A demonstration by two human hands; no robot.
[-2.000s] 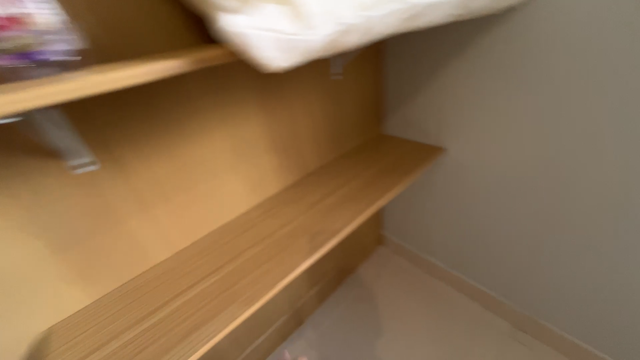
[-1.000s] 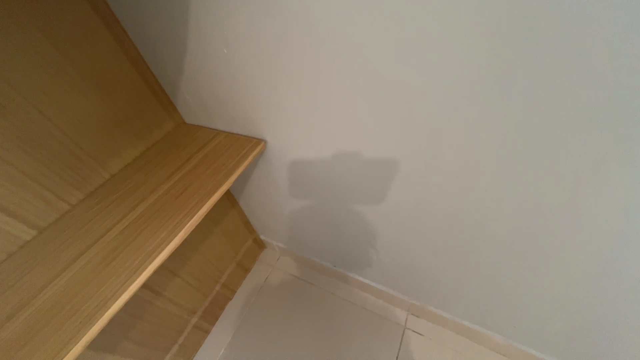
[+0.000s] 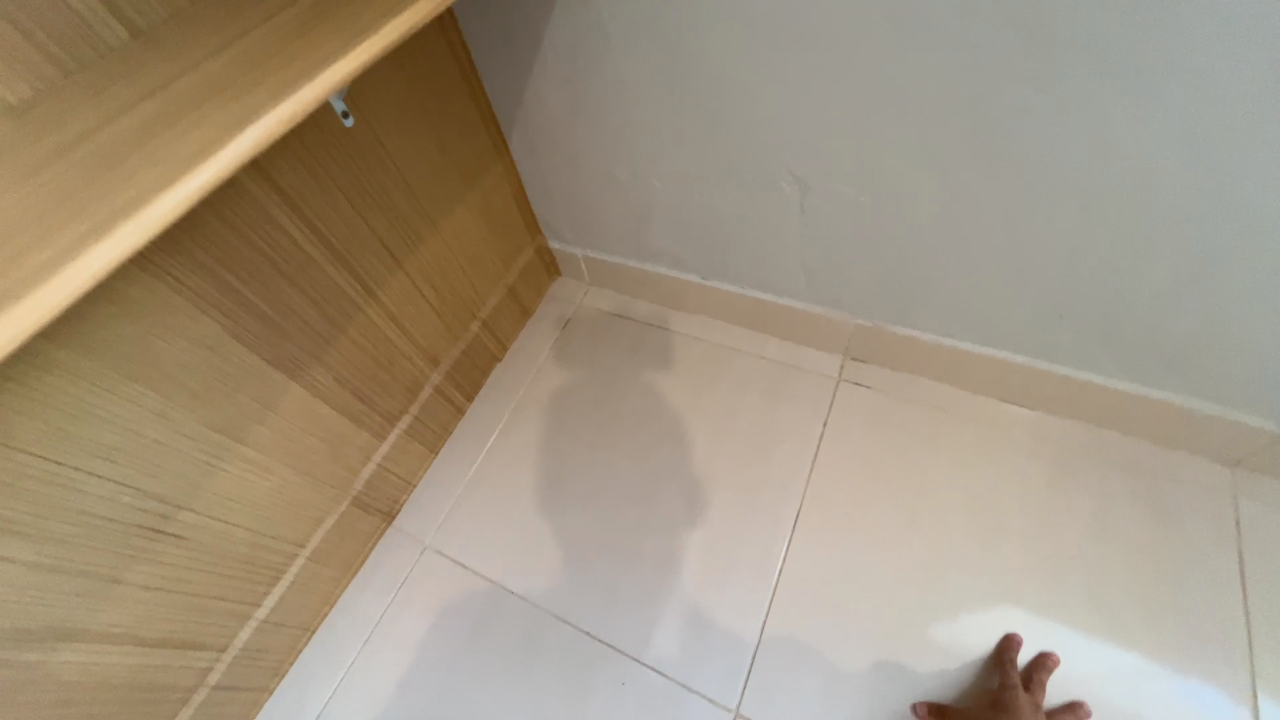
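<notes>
At the bottom right of the head view is one bare hand, which looks like my right hand (image 3: pixel 1005 690), with its fingers spread and nothing between them. Beneath it lies the pale tiled floor (image 3: pixel 930 510); whether the fingertips touch the tiles I cannot tell. The palm and wrist are cut off by the lower edge of the frame. My left hand is out of view.
On the left, a wooden shelf (image 3: pixel 180 130) juts out above a wood-grain panel (image 3: pixel 260 400), with a small metal bracket (image 3: pixel 343 108) under it. A grey wall (image 3: pixel 900 180) with a tile skirting (image 3: pixel 700 290) meets the panel in a corner. A shadow falls on the floor.
The view has swung down and right from the shelves to the floor corner. A hand now shows at the bottom right, where none was seen one second ago.
</notes>
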